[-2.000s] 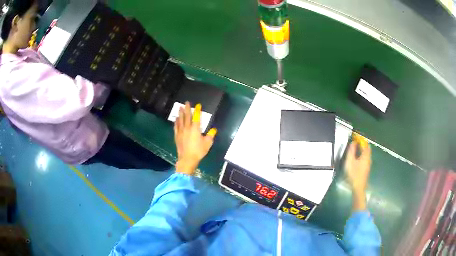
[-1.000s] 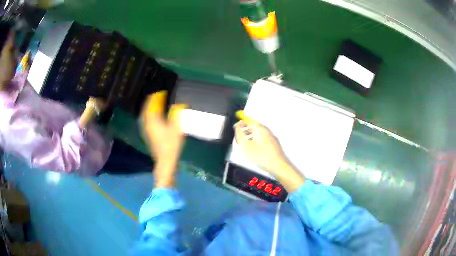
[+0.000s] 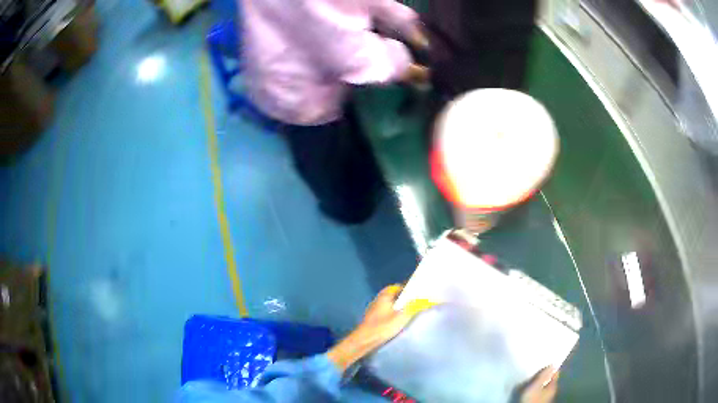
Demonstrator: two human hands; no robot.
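The white bench scale [image 3: 512, 346] lies at the lower centre, with a blurred bit of its red display at the bottom edge. My left hand [image 3: 386, 321] grips its left side, with a yellow-tipped thumb on the platform. My right hand [image 3: 542, 387] is at its lower right edge, fingers against the rim and partly cut off by the picture's bottom. No box shows on the platform. The signal light [image 3: 496, 146] stands just behind the scale, its white top large and blurred.
A blue stool [image 3: 228, 350] stands on the floor at lower left. A person in a pink smock [image 3: 303, 59] is at the top, beside dark stacked boxes [image 3: 490, 47]. A blurred white label [image 3: 633, 279] shows at right, near the curved conveyor rim [image 3: 630, 142].
The view has swung left, showing more floor and the stool. Both hands have moved to the scale's sides. The scale appears turned, and the signal light looms larger.
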